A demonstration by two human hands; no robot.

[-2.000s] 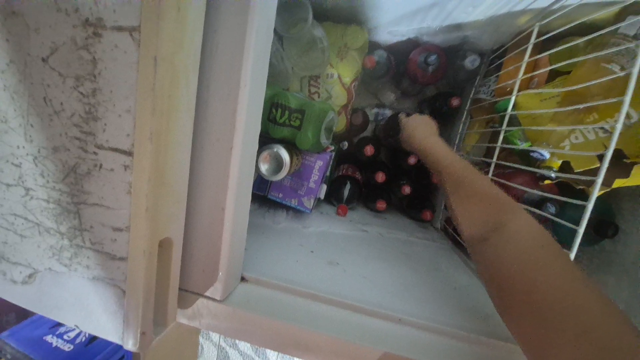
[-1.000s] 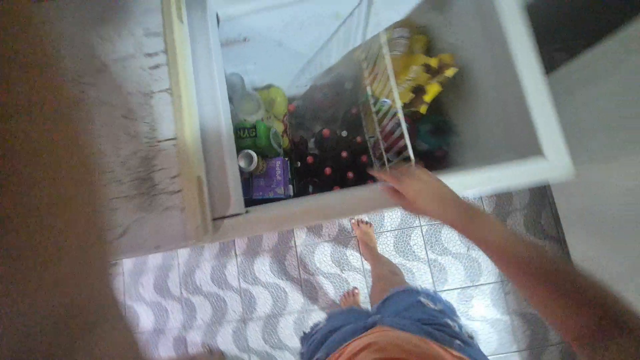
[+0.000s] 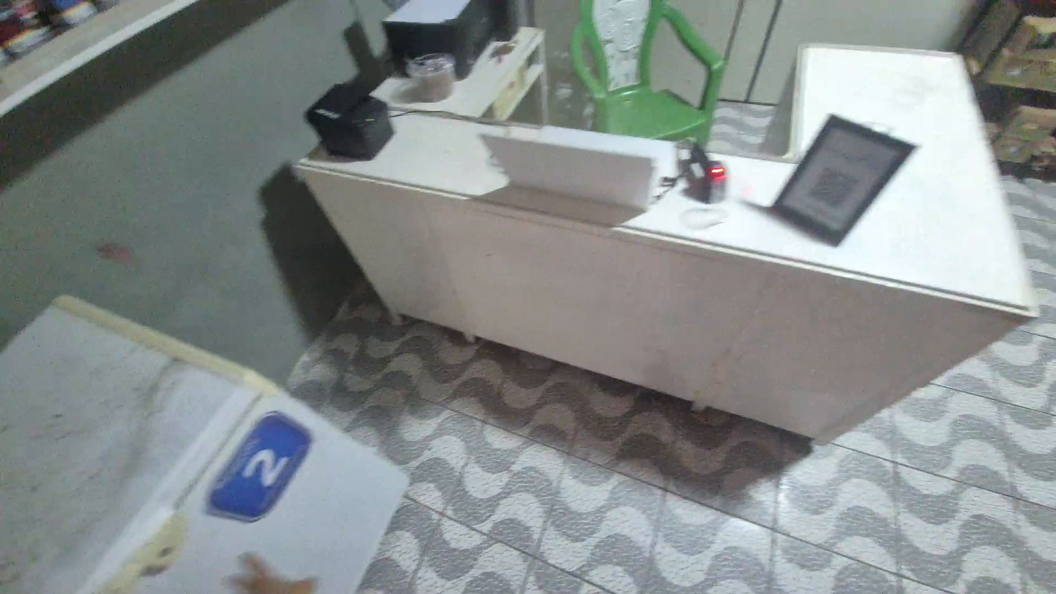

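My right hand (image 3: 268, 577) shows only partly at the bottom edge, blurred, in front of the white side of a chest freezer (image 3: 330, 487). Its fingers look apart and nothing is seen in them; whether they touch the freezer I cannot tell. Just above the hand, a blue sticker (image 3: 261, 467) with a white numeral is on that side. The freezer's scuffed white top (image 3: 91, 412) fills the lower left corner, with a yellowed edge strip. My left hand is out of view.
Ahead stands a white counter (image 3: 577, 289) bearing a black box-shaped device (image 3: 351, 121), a white panel (image 3: 577, 169), a scanner with a red light (image 3: 707, 175) and a framed sign (image 3: 843, 180). A green plastic chair (image 3: 652, 111) is behind it. Patterned tiles (image 3: 544, 495) cover the floor.
The view has swung from the freezer's inside to the counter. One second ago my right hand was at the front rim of the uncovered freezer; now it is beside the freezer's stickered side.
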